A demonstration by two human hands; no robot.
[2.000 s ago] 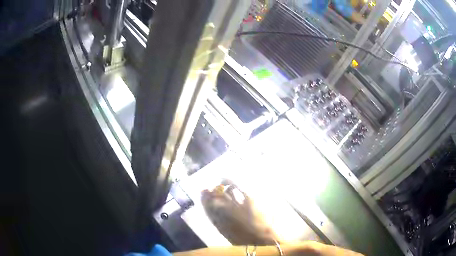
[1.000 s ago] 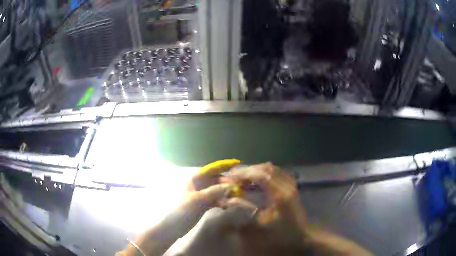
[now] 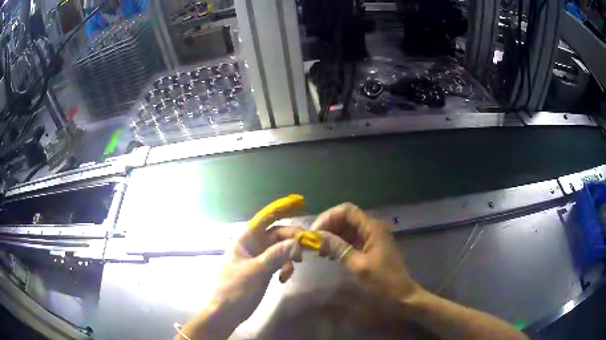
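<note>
A small rolled yellow finger cot (image 3: 309, 240) is held between the fingertips of both hands, above the front edge of the bench. My left hand (image 3: 256, 255) has a long yellow finger cot (image 3: 278, 208) on one raised finger. Its thumb and another finger pinch the roll from the left. My right hand (image 3: 362, 246) pinches the roll from the right. Pale covers show on its fingertips. Whether the roll sits on a fingertip I cannot tell.
The green conveyor belt (image 3: 399, 166) runs across behind my hands, glaring at left, with a metal rail (image 3: 465, 216) on the near side. A blue bin (image 3: 591, 229) stands at the right. A clear tray of shiny parts (image 3: 189, 99) and an aluminium post (image 3: 276, 66) are beyond.
The view has swung from the left end of the conveyor to face the belt. Both hands are now together at the yellow roll, their fingers more spread than a second ago.
</note>
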